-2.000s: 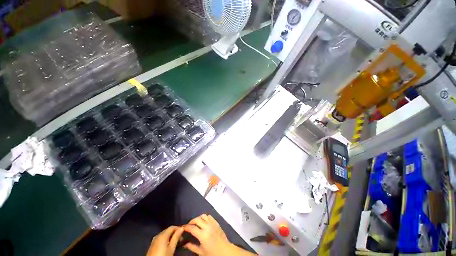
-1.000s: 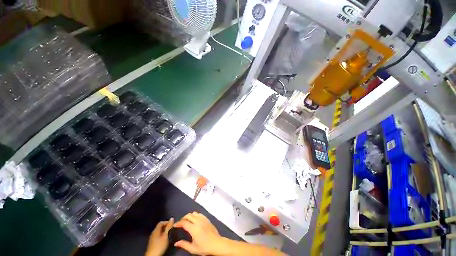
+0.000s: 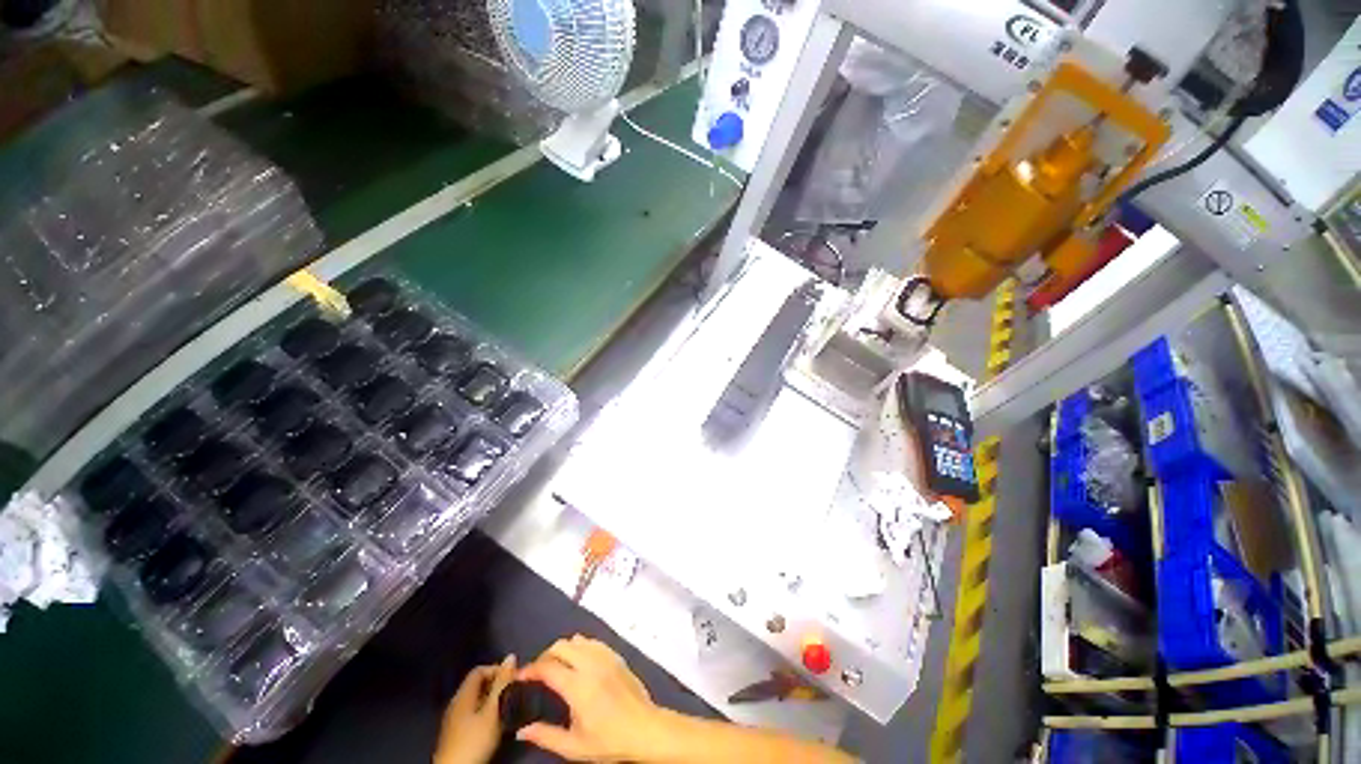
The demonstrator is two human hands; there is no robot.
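Observation:
My left hand [image 3: 475,716] and my right hand [image 3: 594,699] are together at the bottom centre, in front of a dark surface. Between their fingers is a small black rounded part, a watch housing [image 3: 533,705], partly covered by the fingers. A clear plastic blister tray [image 3: 336,585] lies to the left with black housings in most of its pockets; the pockets along its near right side look paler. The white dispensing machine [image 3: 657,493] stands to the right, with its orange dispensing head [image 3: 1015,194] above the fixture [image 3: 858,355].
Stacked clear trays [image 3: 142,239] lie behind the working tray. Crumpled tissue [image 3: 42,555] is at far left. A fan [image 3: 575,75] stands on the green bench. The pendant [image 3: 940,433], more tissue [image 3: 903,520] and red stop knob [image 3: 817,657] are on the machine. Blue bins [image 3: 1194,545] stand right.
The view has shifted, so the tray and machine appear further left than in the oldest frame. The hands remain together; the black part between the fingers now shows more clearly.

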